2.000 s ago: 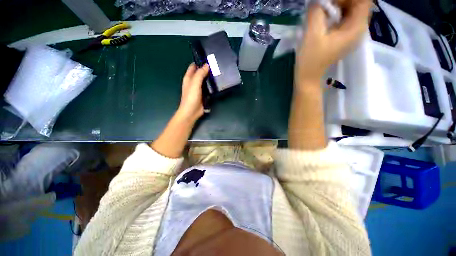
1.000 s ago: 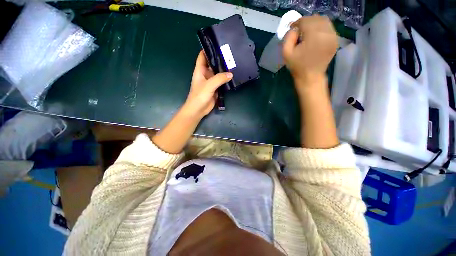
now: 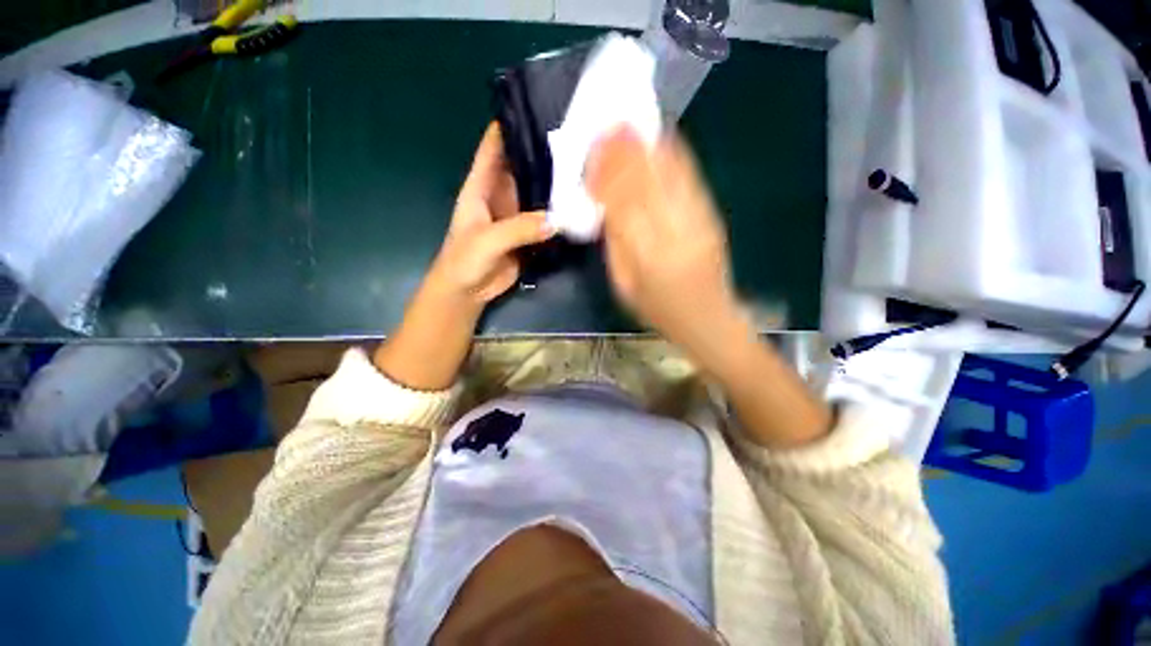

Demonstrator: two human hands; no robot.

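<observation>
A black electronic unit [image 3: 520, 126] is held above the dark green bench mat. My left hand [image 3: 486, 227] grips its left and lower edge, thumb on the face. My right hand [image 3: 656, 227], blurred, presses a white cleaning cloth [image 3: 608, 107] over the unit's right part and hides its label. The unit's short black lead hangs below my left hand. A translucent solvent bottle [image 3: 685, 57] with a round metallic-looking top stands just behind the cloth and right hand.
Bubble wrap bags [image 3: 95, 189] lie at the left. Yellow-handled pliers [image 3: 253, 38] lie back left. A white foam tray [image 3: 985, 202] holding black units stands at the right, with a plug [image 3: 891, 187] on its side. A blue plastic crate or stool [image 3: 1016, 423] is below right.
My right hand was up at the back right by the bottle and has come left, bringing the cloth onto the unit. My left hand still holds the unit. The camera view has shifted.
</observation>
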